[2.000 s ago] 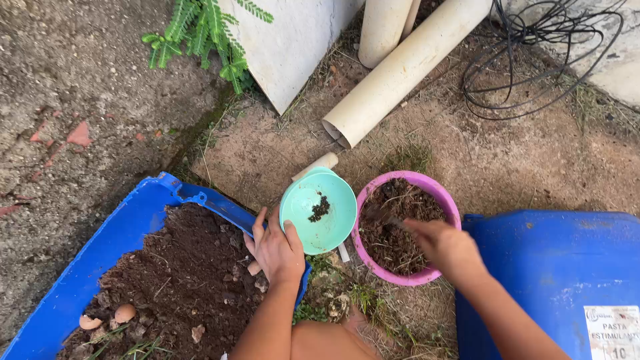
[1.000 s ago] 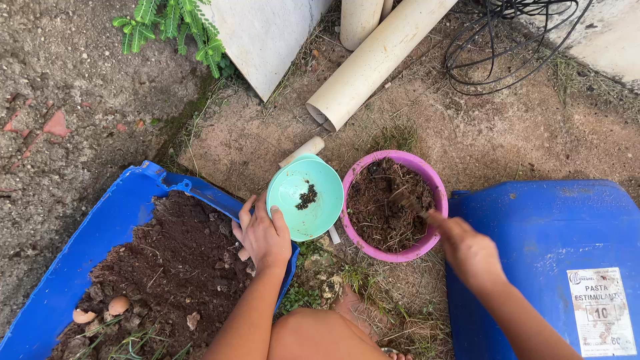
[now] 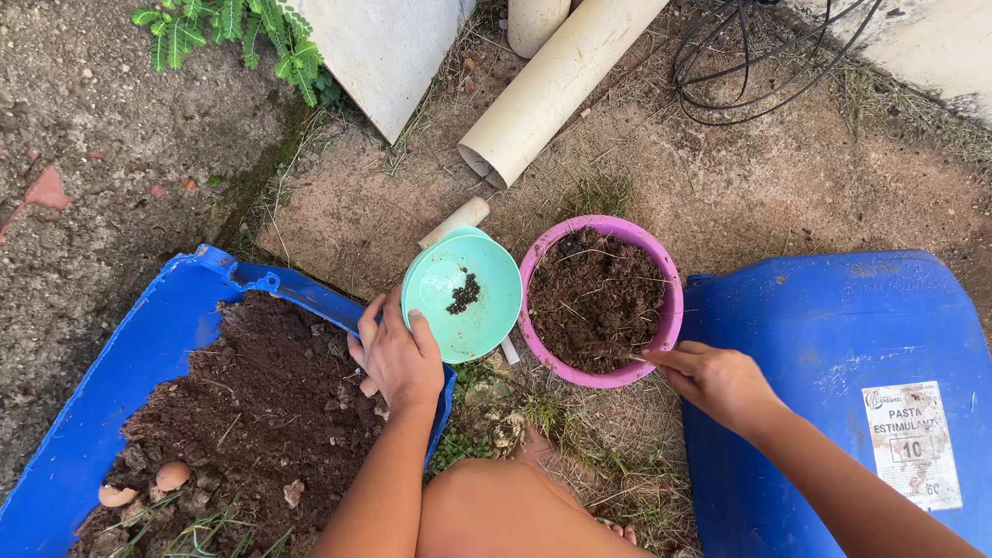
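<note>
My left hand (image 3: pixel 399 353) grips the rim of a mint-green plastic bowl (image 3: pixel 492 329), which holds a small cluster of dark seeds (image 3: pixel 463 292). To the right of the bowl stands a pink round pot (image 3: pixel 670 298) filled with dark soil and dry plant bits (image 3: pixel 593 287). My right hand (image 3: pixel 717 380) is at the pot's lower right edge, its fingers closed on the handle of a small utensil (image 3: pixel 629 356). The utensil's far end lies in the soil, so its kind cannot be told.
A cut blue plastic container (image 3: pixel 116 360) with soil and eggshells (image 3: pixel 173 475) lies at left. A blue plastic drum (image 3: pixel 790 333) with a label is at right. Pale pipes (image 3: pixel 558 85), a short tube (image 3: pixel 457 221), a stone slab (image 3: pixel 387 54) and a coiled black cable (image 3: pixel 744 70) lie beyond.
My right hand has moved the utensil within the pot, and the soil there looks darker and more turned over. My left hand still holds the bowl.
</note>
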